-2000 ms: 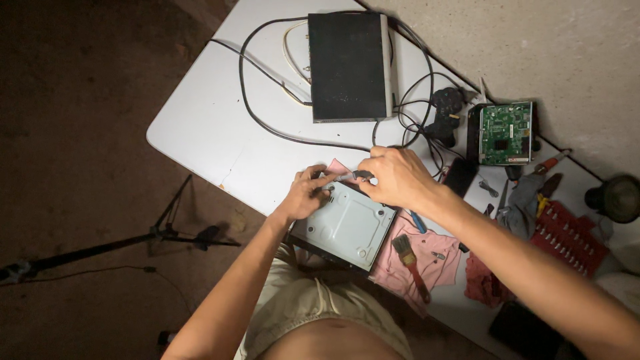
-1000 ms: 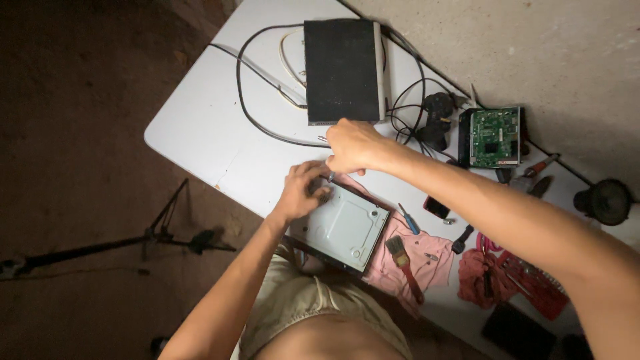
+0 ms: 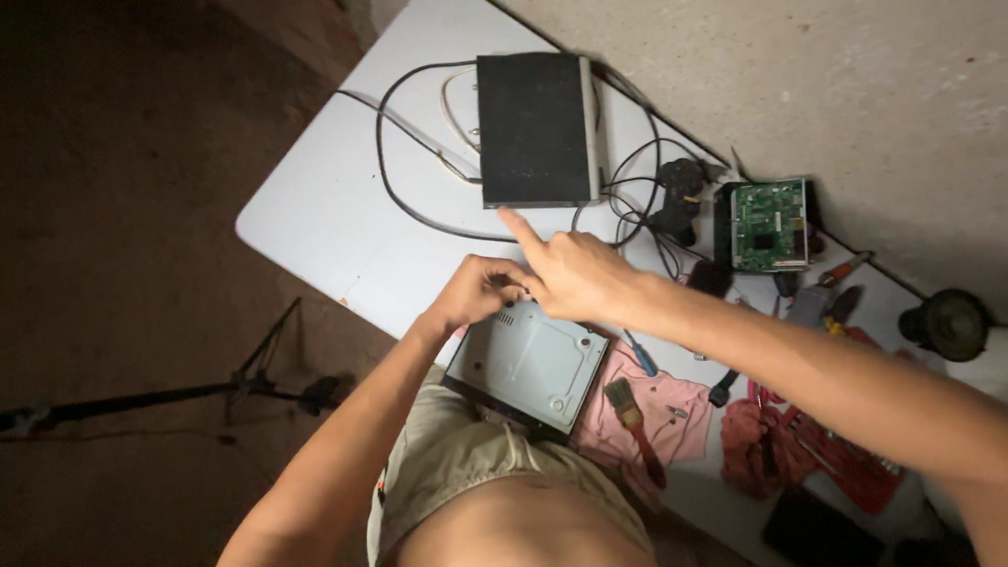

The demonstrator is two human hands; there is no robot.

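Observation:
A flat metal-cased electronic device (image 3: 528, 358) lies at the table's near edge, partly on a pink cloth (image 3: 685, 405). My left hand (image 3: 480, 291) is at its far corner with thumb and fingers bent together; whether something small is between them cannot be told. My right hand (image 3: 571, 268) is beside it, index finger stretched toward the black box, the other fingers curled near my left fingertips. What the curled fingers hold, if anything, is hidden. On the cloth lie a paintbrush (image 3: 630, 413) with a red handle and a blue-handled screwdriver (image 3: 642, 356).
A black box-shaped device (image 3: 535, 130) with looped cables (image 3: 386, 169) lies farther back. To the right are a green circuit board (image 3: 770, 224), a dark phone-like object (image 3: 709, 277), a red tool case (image 3: 854, 465), a red cloth (image 3: 760, 449) and a round lamp (image 3: 954, 323). A tripod (image 3: 252, 383) stands left.
My right hand was gripping near the device's far corner, then was raised beyond it; now it is beside my left hand with the index finger extended. My left hand has stayed at the corner.

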